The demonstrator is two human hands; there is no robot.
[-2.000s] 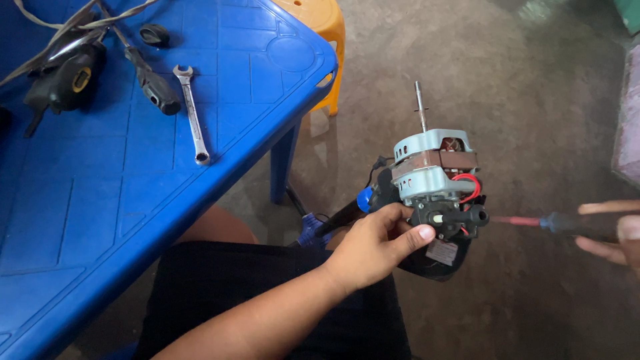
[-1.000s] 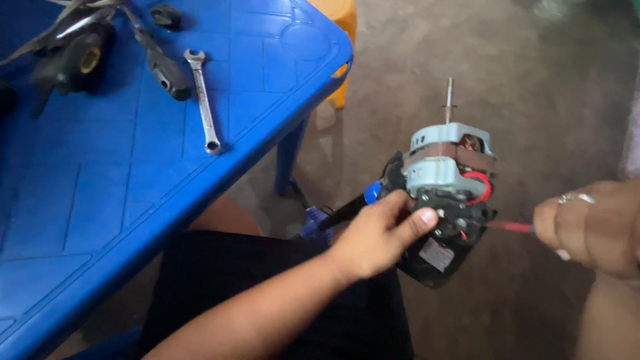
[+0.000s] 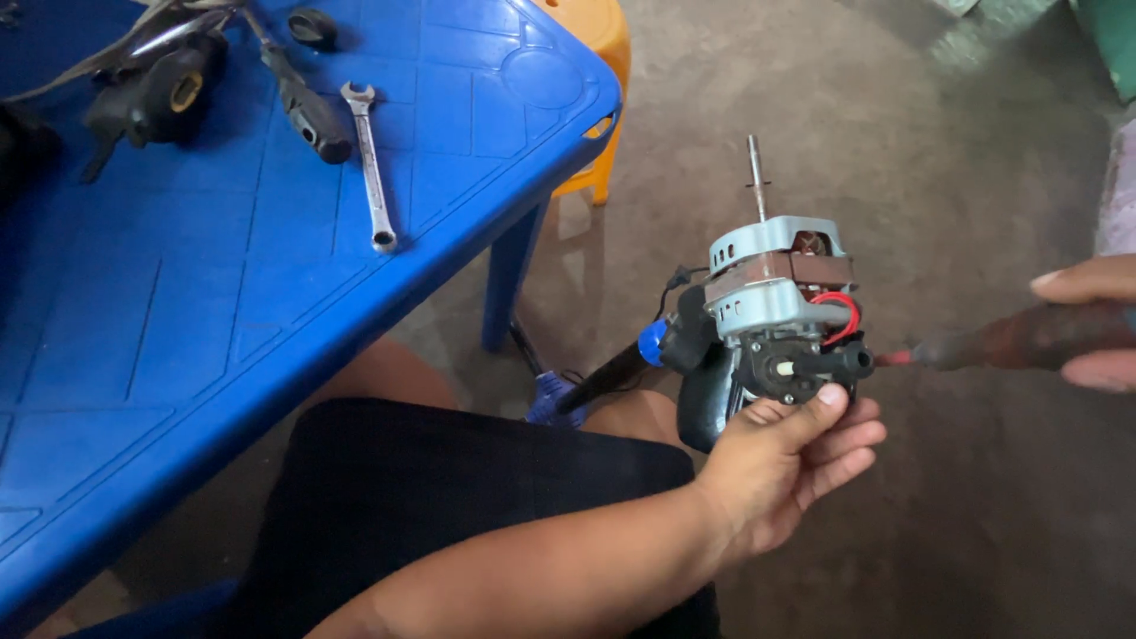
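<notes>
An electric fan motor [image 3: 777,280] with its shaft pointing up sits on top of a black fan pole [image 3: 612,374] with a blue collar. Red wires curve at its side, and a black gearbox [image 3: 781,366] with a small white pin is at its lower end. My left hand [image 3: 785,453] holds the gearbox from below, thumb on its lower edge. On the right, my right hand [image 3: 1096,319] grips a screwdriver [image 3: 985,344], blurred, its reddish shaft directed at the gearbox's black side arm. Whether the tip touches is unclear.
On the blue plastic table [image 3: 293,355] at left lie a combination wrench [image 3: 370,169], a black-handled screwdriver [image 3: 306,111], a black plastic housing [image 3: 160,98] and a small black knob [image 3: 312,28]. A yellow plastic stool [image 3: 612,53] stands behind the table corner.
My left hand has shifted lower on the gearbox, its fingers now showing beneath. The black cover below the motor has swung left. My right hand, closed around the screwdriver a second ago, now has its fingers more extended.
</notes>
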